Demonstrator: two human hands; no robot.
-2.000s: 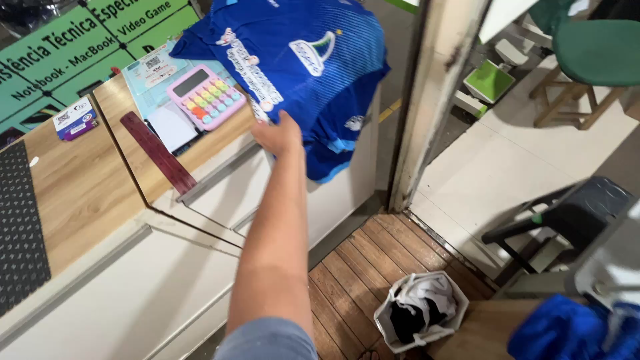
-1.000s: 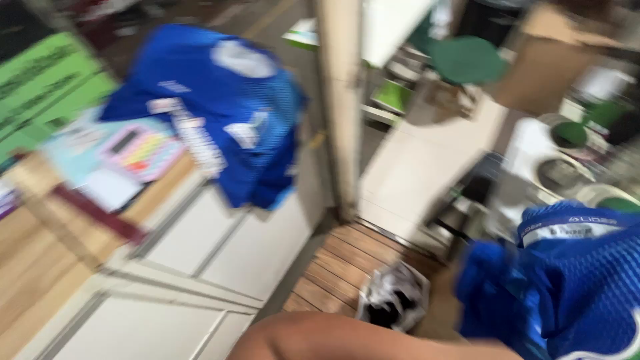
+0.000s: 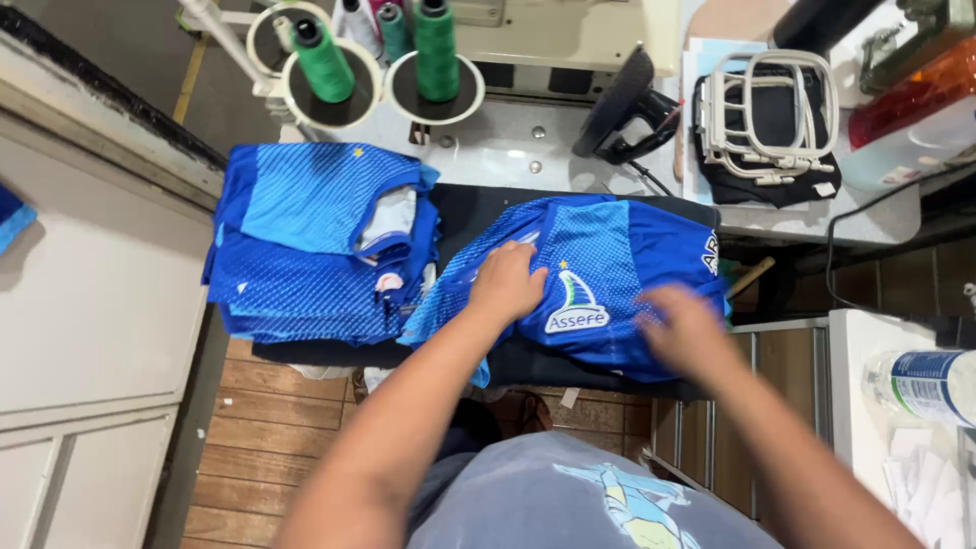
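A blue patterned sports jersey point(image 3: 587, 236) with a sewn-on sail-shaped patch point(image 3: 576, 305) lies on a dark padded board point(image 3: 488, 200). My left hand point(image 3: 507, 282) rests on the jersey near its collar, fingers bent against the fabric; whether it grips cloth is hard to tell. My right hand point(image 3: 682, 332), blurred, is over the jersey's right part, its fingertips near the cloth. To the left, a stack of folded blue jerseys point(image 3: 305, 252) sits on the same board, beside the spread one.
Behind the board are green thread cones point(image 3: 436, 57) on round holders, a cream machine body point(image 3: 557, 30) and a black clothes iron point(image 3: 625, 110) standing on end. White embroidery hoops point(image 3: 766, 114) lie on black fabric at back right. A plastic bottle point(image 3: 926, 385) is at right.
The view has swung from the counter, where my hand touched a blue jersey two seconds ago, to the board. Both my hands are now at another jersey.
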